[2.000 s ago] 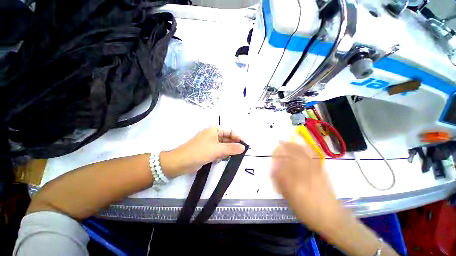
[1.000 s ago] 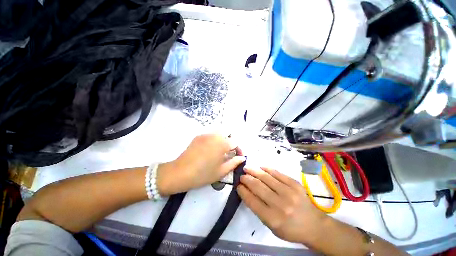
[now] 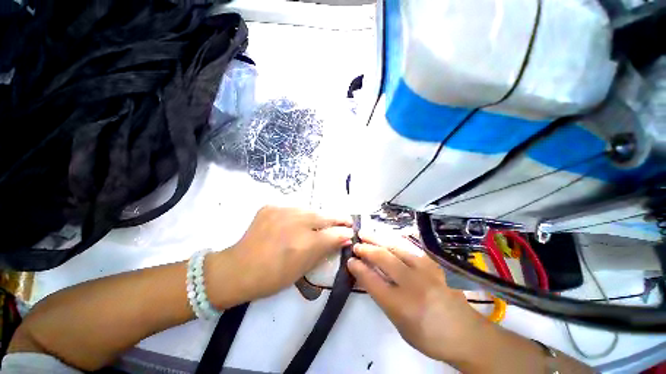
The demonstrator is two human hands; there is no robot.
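A black strap [image 3: 326, 315] runs from my fingertips down over the table's front edge, and a second length of it [image 3: 224, 337] hangs from under my left hand. My left hand [image 3: 281, 256] pinches the strap end from the left, just in front of the needle area [image 3: 394, 213]. My right hand [image 3: 400, 288] holds the same end from the right, the fingertips of both hands nearly touching. A small silvery piece [image 3: 356, 223] shows at the strap end; its shape is unclear. The white sewing machine head [image 3: 467, 80] with a blue stripe stands just behind my right hand.
A big heap of black straps [image 3: 95, 109] covers the left of the table. A clear bag of small silver metal pieces [image 3: 285, 142] lies beside it. Red-handled scissors [image 3: 529, 256], a yellow handle loop [image 3: 498, 310], a black phone [image 3: 566, 270] and a pale cable [image 3: 593, 353] lie at right.
Both hands have brought the strap end closer to the needle area. My right hand, apart from the strap two seconds ago, now holds it. The machine head looks larger as the view moved closer.
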